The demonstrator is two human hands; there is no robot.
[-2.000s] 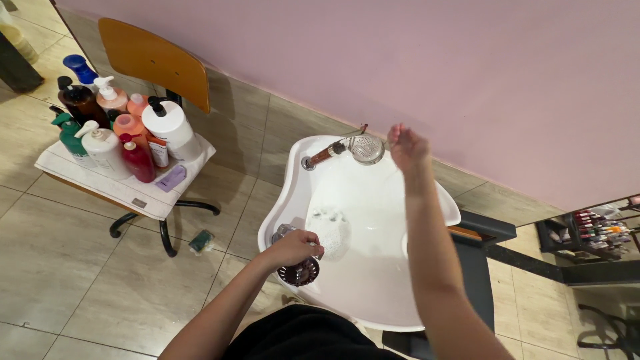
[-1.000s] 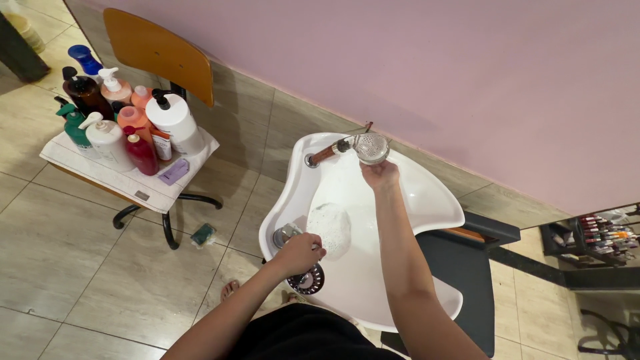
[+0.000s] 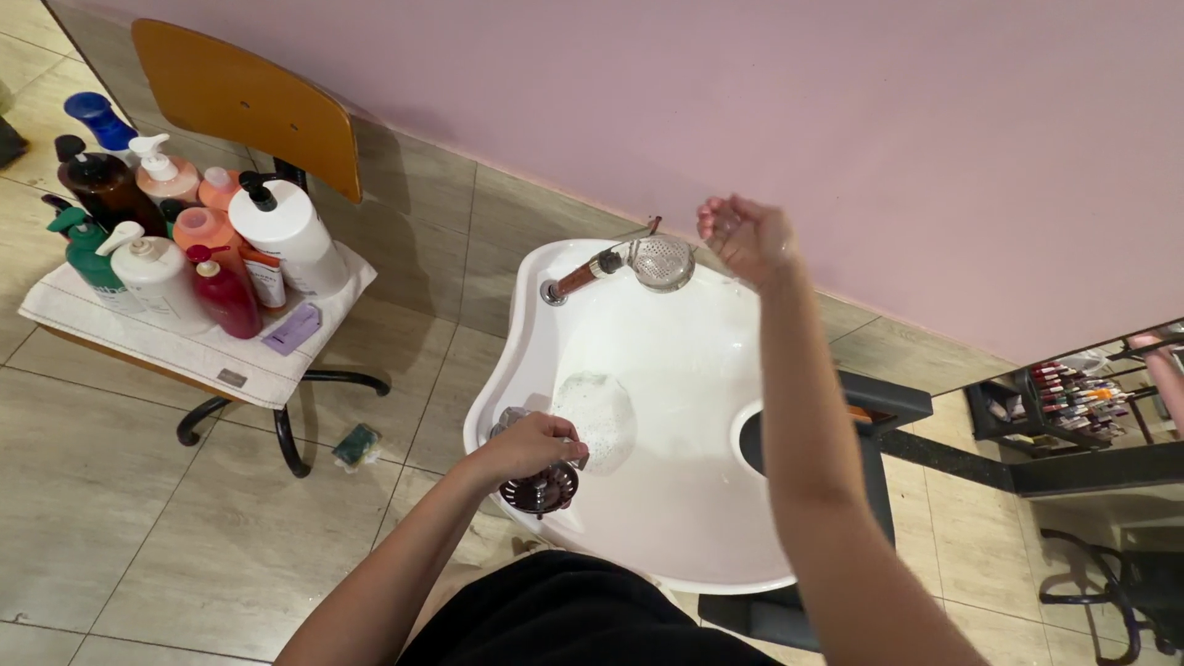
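Note:
My left hand (image 3: 532,453) is at the near-left rim of a white salon wash basin (image 3: 689,546), its fingers closed on a small clear or metallic tap knob, mostly hidden. Another tap knob (image 3: 511,421) shows behind it. Just below this hand is a dark, slotted round strainer (image 3: 539,490). A shower head (image 3: 662,263) with a brown handle lies by the basin's far rim. To its right my right hand (image 3: 747,239) is raised, wet, with loosely curled fingers and nothing in it. Foamy water (image 3: 595,421) stands in the basin's left part.
At left, a chair (image 3: 245,97) bears a white towel (image 3: 250,375), several pump bottles (image 3: 291,236) and a purple sachet (image 3: 292,329). A green sponge (image 3: 356,447) lies on the floor. A pink wall (image 3: 647,102) rises behind the basin; a black chair (image 3: 879,462) adjoins its right side.
My right hand was at the shower head a second ago and is now away from it, to the right. My left hand has stayed by the tap knobs.

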